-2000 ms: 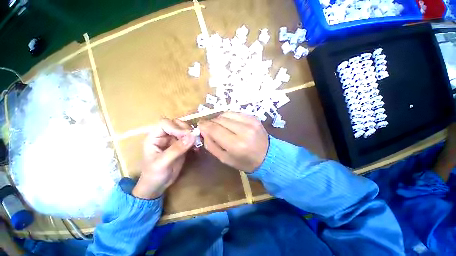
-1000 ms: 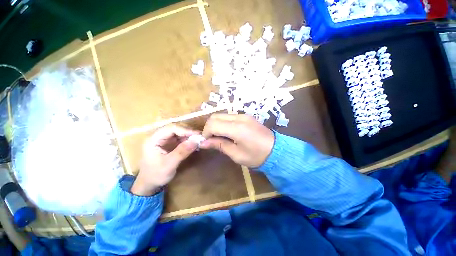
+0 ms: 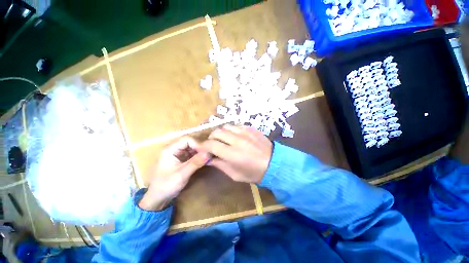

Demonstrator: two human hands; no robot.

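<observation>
My left hand (image 3: 175, 167) and my right hand (image 3: 239, 153) meet at the fingertips over the brown bench (image 3: 159, 97). The small white part they held between them is now hidden by the fingers. A loose pile of white plastic housings (image 3: 249, 85) lies just beyond my right hand. White pieces in close rows (image 3: 373, 100) lie on the black tray (image 3: 429, 77) at the right. One tiny white bit lies alone on the tray.
A blue bin (image 3: 321, 38) heaped with white parts stands at the top right, with a red bin (image 3: 446, 11) beyond. A glaring clear bag (image 3: 77, 154) lies at the left. A green surface (image 3: 92, 25) with dark round objects lies beyond the bench. Another blue sleeve (image 3: 447, 200) shows at the right edge.
The fingers have closed in together, and the white part seen between them earlier is covered. The view has shifted a little, so the bag sits further right and the bench lower.
</observation>
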